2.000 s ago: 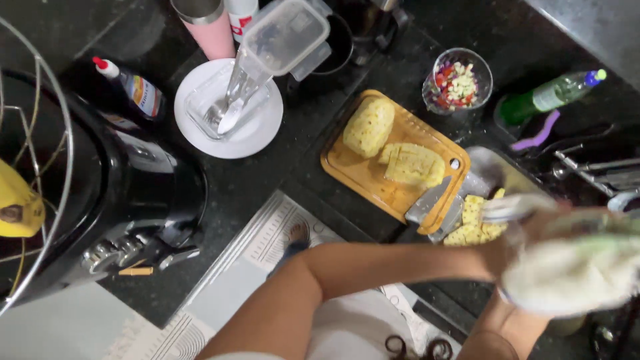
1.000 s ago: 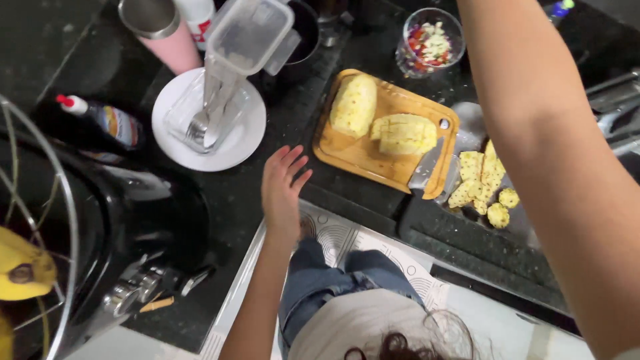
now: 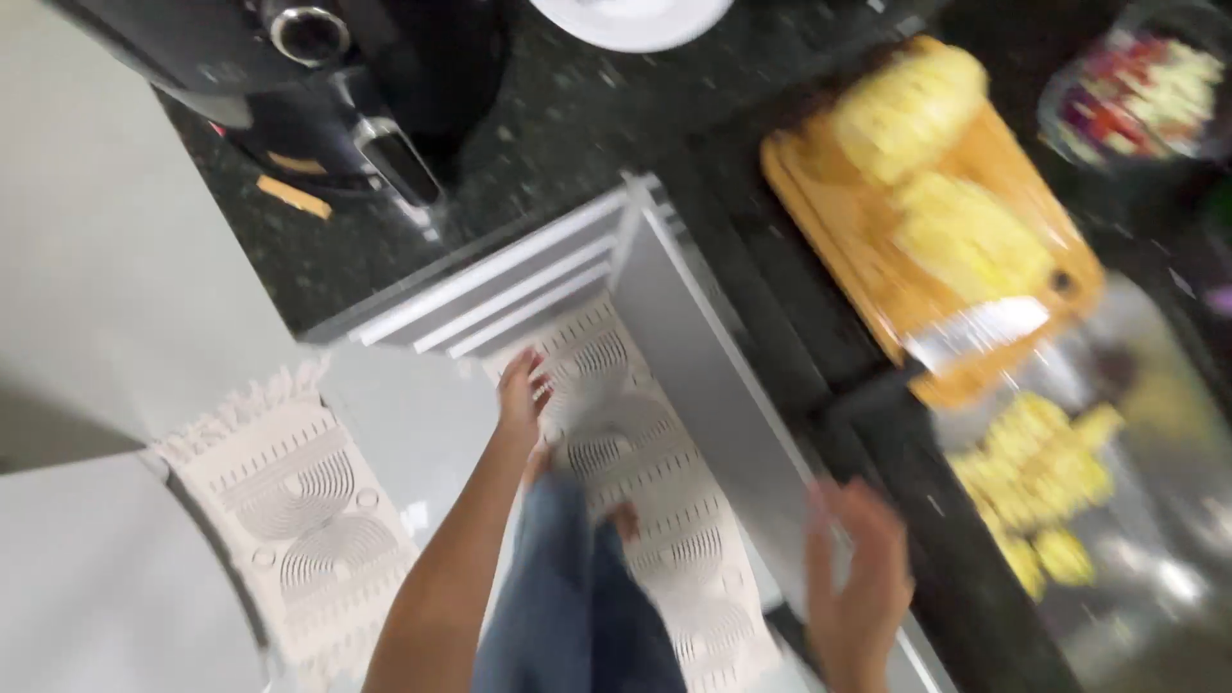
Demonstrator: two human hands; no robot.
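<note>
My left hand point(image 3: 525, 390) hangs over the patterned rug, below the counter's corner, with nothing in it and its fingers apart. My right hand point(image 3: 857, 577), blurred, is beside the grey cabinet front at the counter's edge and holds nothing that I can see. Up and to its right lies a wooden cutting board point(image 3: 828, 221) with two peeled yellow fruits, apparently pineapples point(image 3: 910, 111) point(image 3: 972, 236). A knife blade point(image 3: 982, 332) lies across the board's lower end. Cut yellow pieces point(image 3: 1035, 472) rest in a metal sink or tray point(image 3: 1145, 539).
A glass bowl of chopped red and pale food point(image 3: 1136, 96) stands at the upper right. A white plate point(image 3: 635, 19) is at the top edge. The black air fryer point(image 3: 404, 87) is at the upper left. Patterned rugs point(image 3: 308, 539) lie on the floor beside white drawer fronts.
The blurred white thing held at the right two seconds ago is out of my hands. My right hand has come back from its far reach to the counter's edge. The view has swung down toward the floor.
</note>
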